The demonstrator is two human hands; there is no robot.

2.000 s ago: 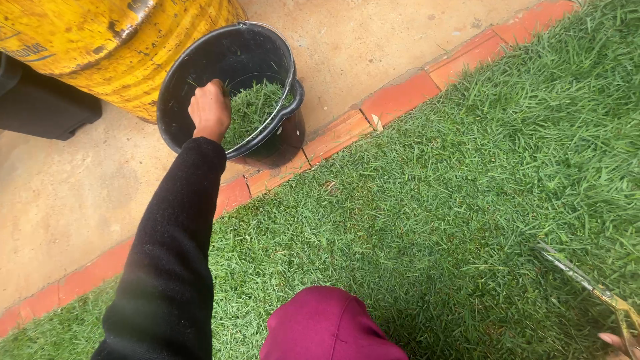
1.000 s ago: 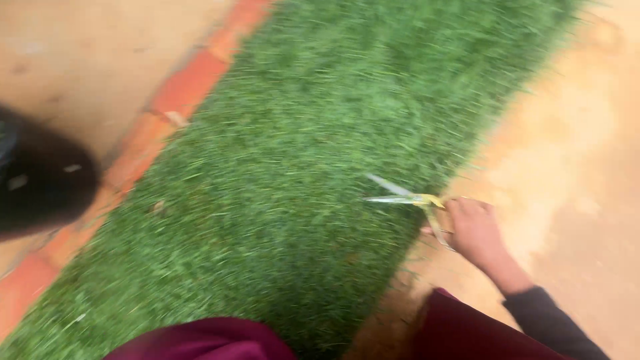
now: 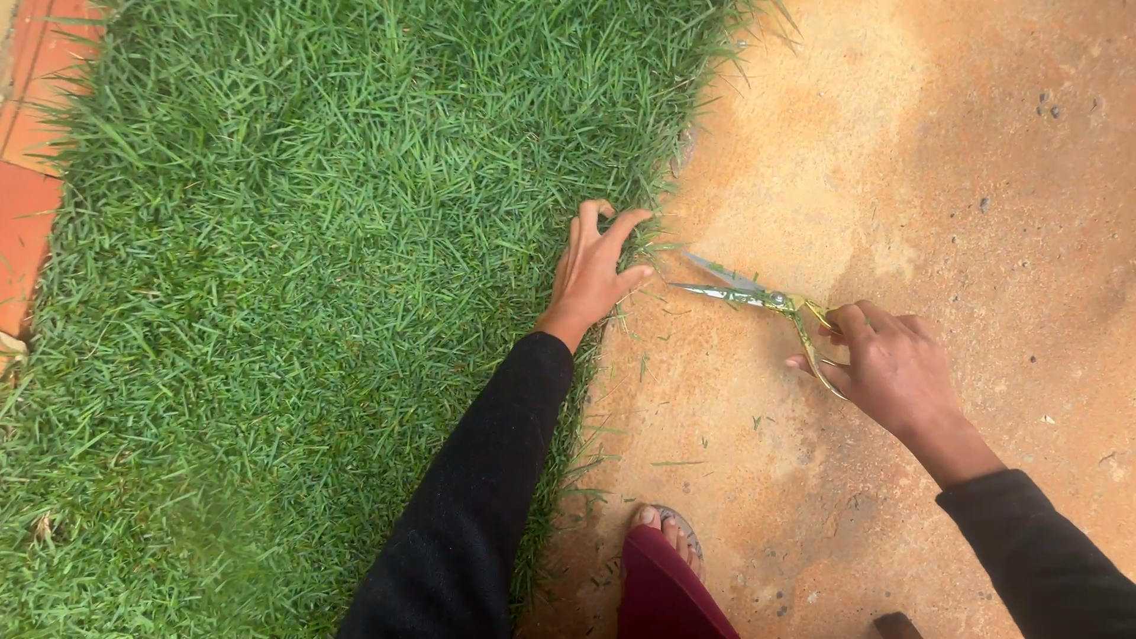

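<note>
Over the right edge of the grass strip (image 3: 337,266), my left hand (image 3: 596,266) reaches with its fingers spread and curved, touching the blades beside the paving. No held grass can be made out in it. My right hand (image 3: 892,364) grips the gold handles of a pair of scissors (image 3: 777,300) above the paving. The scissor blades are parted, point left toward my left hand and carry bits of cut grass. A small gap separates their tips from my left thumb.
Reddish concrete paving (image 3: 1003,222) lies right of the grass, with loose clippings and small stones on it. My sandalled foot (image 3: 674,532) stands close to the grass edge at the bottom. Brick edging (image 3: 25,222) borders the grass at the far left.
My left hand was in the black bucket of clippings two seconds ago and is now at the grass's right edge. The view has swung right, leaving bucket and yellow drum out of sight.
</note>
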